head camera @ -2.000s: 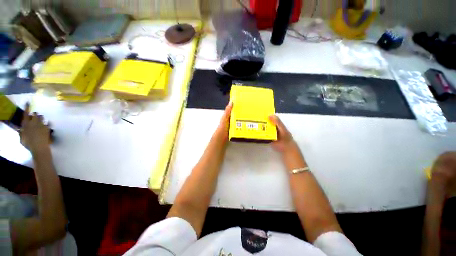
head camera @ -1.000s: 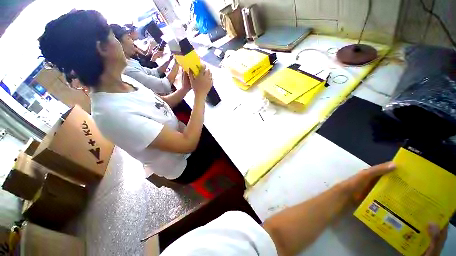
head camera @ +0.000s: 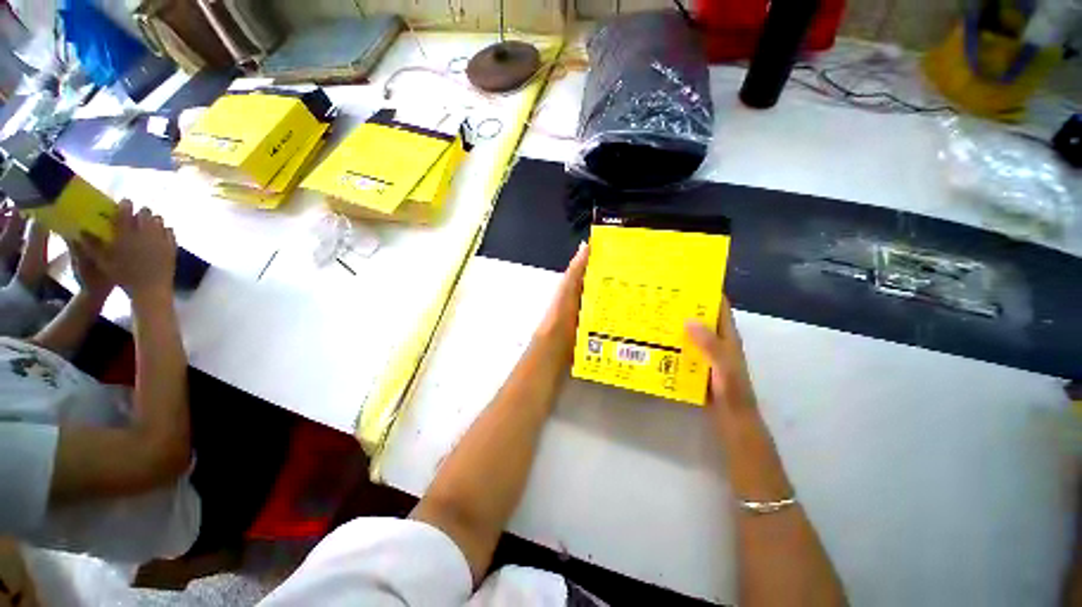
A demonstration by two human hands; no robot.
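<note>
A yellow retail box [head camera: 647, 302] with a black top band is held upright above the white bench, its printed back towards me. A small white barcode patch and a black line show low on it. The top is shut. My left hand [head camera: 571, 311] holds its left edge, with most fingers hidden behind the box. My right hand [head camera: 726, 362] holds its lower right edge, the thumb on the back face.
Two piles of yellow cartons [head camera: 386, 168] lie on the left bench past the yellow edge tape [head camera: 446, 279]. A plastic-wrapped dark roll [head camera: 647, 101] stands behind the box. A black mat [head camera: 783, 255] crosses the bench. At left a person holds another yellow box [head camera: 74, 204].
My view swung left to the neighbour and came back. The box now shows more of its back and its black top band. Both hands still hold it.
</note>
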